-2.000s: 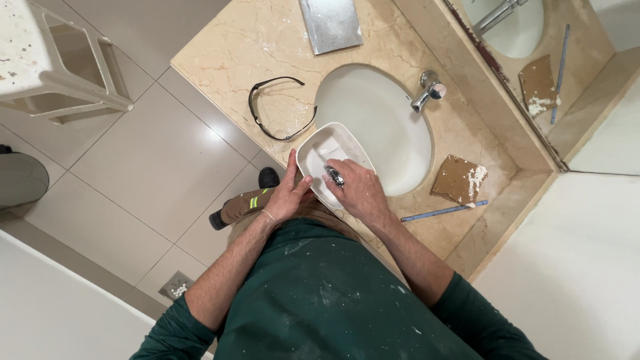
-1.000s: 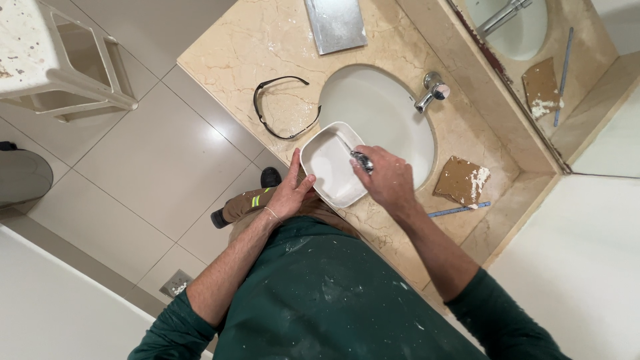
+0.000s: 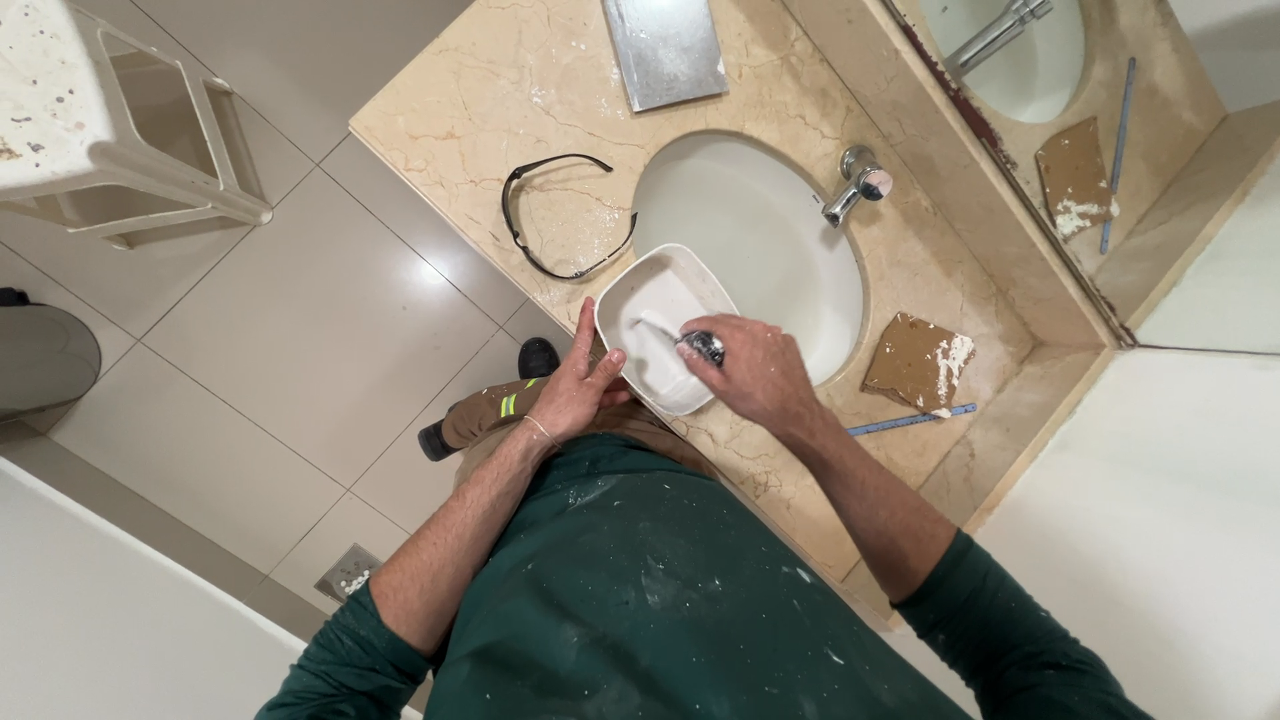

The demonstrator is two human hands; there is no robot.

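Observation:
A white plastic tub (image 3: 668,290) with white material inside rests at the counter's front edge, partly over the oval basin (image 3: 750,220). My left hand (image 3: 578,385) grips its near left side, thumb at the rim. In my right hand (image 3: 752,365) is a tool with a dark, paint-specked handle (image 3: 705,347); its thin metal part reaches down into the tub, and its tip is hard to make out. Black-framed glasses (image 3: 515,225) lie on the counter left of the basin.
On the marble counter (image 3: 470,100) are a metal plate (image 3: 668,55), a chrome tap (image 3: 855,188), a brown board piece (image 3: 905,360) with white residue and a blue strip, perhaps a hacksaw blade (image 3: 900,420). A mirror edges the right. A spattered white plastic stool (image 3: 150,165) stands left.
My right hand has moved with the tool, which now reaches lower into the tub than one second ago. My left hand stays on the tub's side.

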